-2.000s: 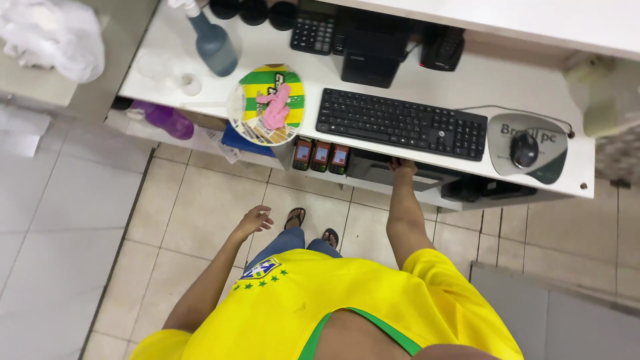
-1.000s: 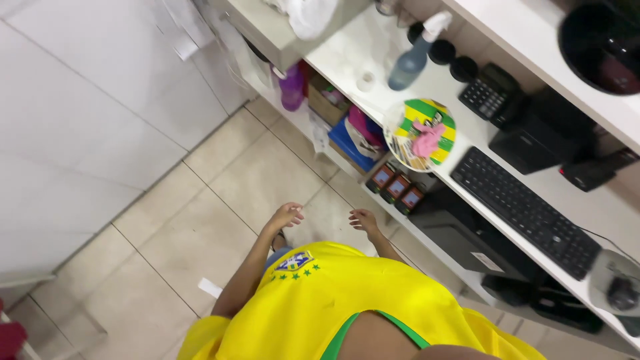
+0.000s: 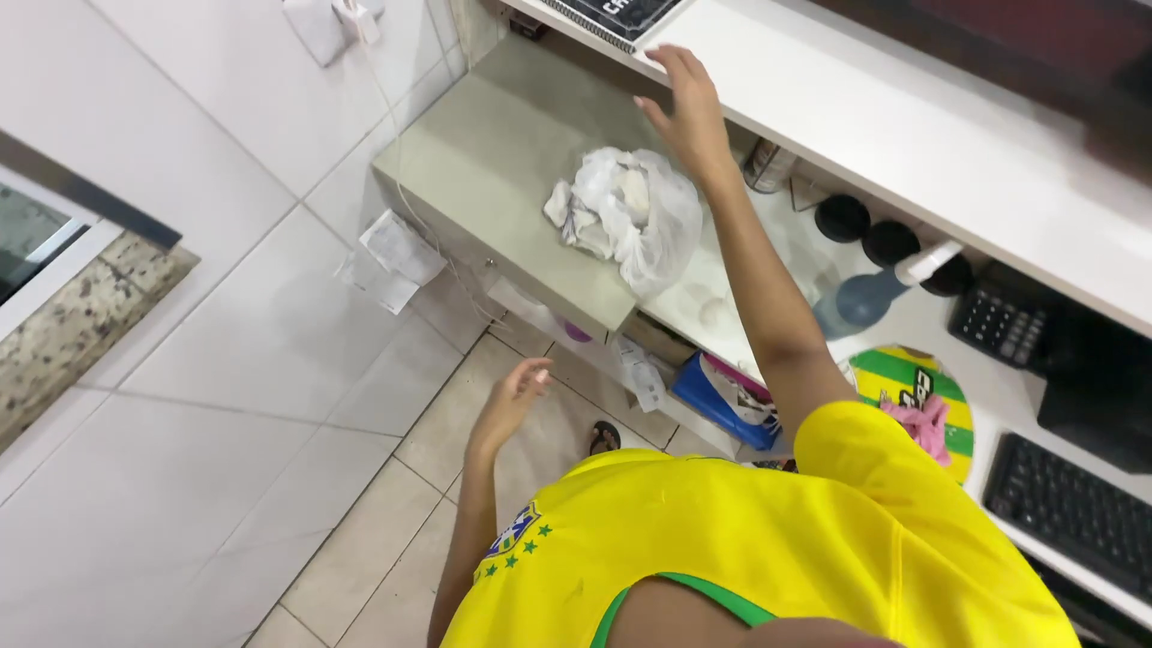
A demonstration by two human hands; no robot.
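Observation:
My right hand [image 3: 688, 108] is raised at the front edge of the white upper shelf [image 3: 864, 108], fingers apart and holding nothing. Close to its fingertips lies a spiral-bound book [image 3: 621, 18] with a dark cover; whether they touch it I cannot tell. Below that hand, a crumpled white plastic bag [image 3: 643, 211] rests on the grey-beige counter [image 3: 486, 162]. My left hand [image 3: 515, 396] hangs over the tiled floor beside the counter, its fingers loosely spread around nothing. A blue spray bottle [image 3: 855, 306] stands to the right of my right forearm.
On the lower desk are a can [image 3: 768, 165], black round containers [image 3: 842, 218], a calculator [image 3: 997, 326], a green and yellow round board [image 3: 963, 432] with a pink cloth [image 3: 922, 425], and a keyboard [image 3: 1075, 508]. A cable [image 3: 400, 171] and papers [image 3: 402, 252] hang on the left wall.
My right hand was at the desk's underside, then low by my body, and is now up at the upper shelf. The view has swung left toward the plastic bag and the tiled wall.

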